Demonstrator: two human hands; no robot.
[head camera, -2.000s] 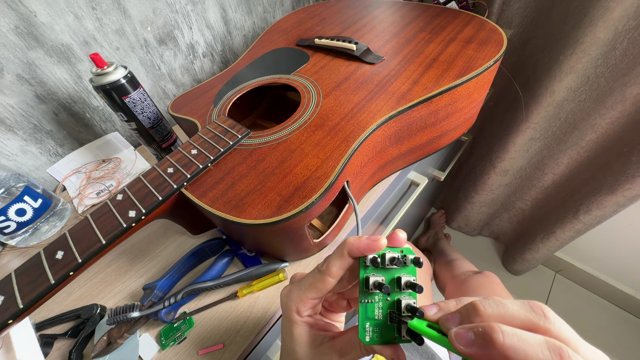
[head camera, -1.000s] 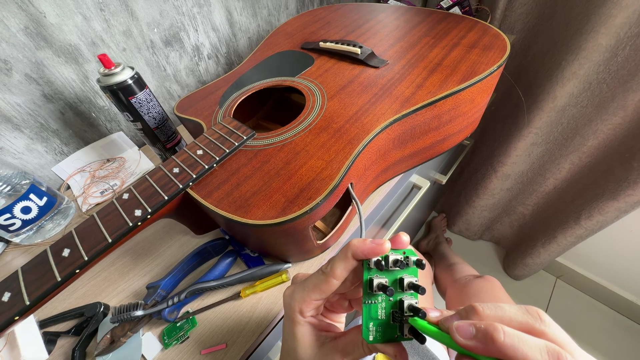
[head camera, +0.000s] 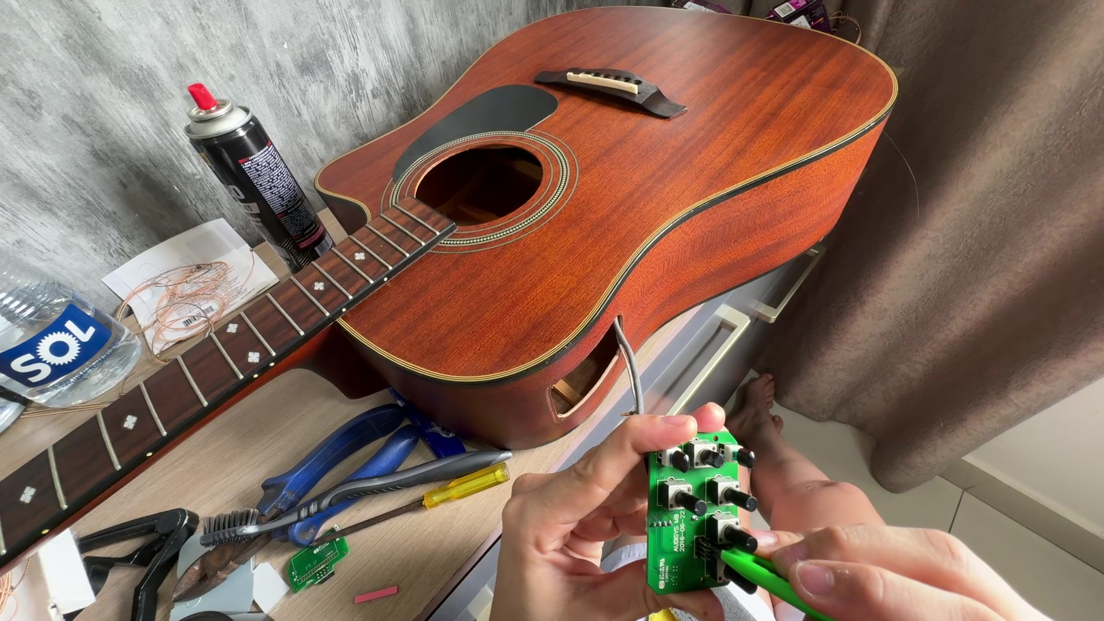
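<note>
My left hand (head camera: 586, 517) holds a green circuit board (head camera: 668, 552) by its left and top edges. Several small potentiometers with black shafts stand on the board. My right hand (head camera: 897, 569) grips a bright green plastic tool (head camera: 768, 580), whose tip touches the board near the lower potentiometers; the tip itself is partly hidden. A grey cable (head camera: 630, 366) runs from the opening in the guitar's side down behind my left hand. The acoustic guitar (head camera: 638, 198), stringless with a reddish-brown wooden top, lies face up beyond both hands, its neck (head camera: 181, 388) pointing lower left.
Blue-handled pliers (head camera: 332, 457), a grey-handled brush (head camera: 379, 486), a yellow-handled screwdriver (head camera: 466, 486), a small green board (head camera: 317, 563) and a black capo (head camera: 142, 552) lie on the desk. A spray can (head camera: 259, 177), coiled strings (head camera: 185, 297) and a plastic bottle (head camera: 65, 345) stand or lie behind the neck. Drawer handles (head camera: 716, 354) protrude below.
</note>
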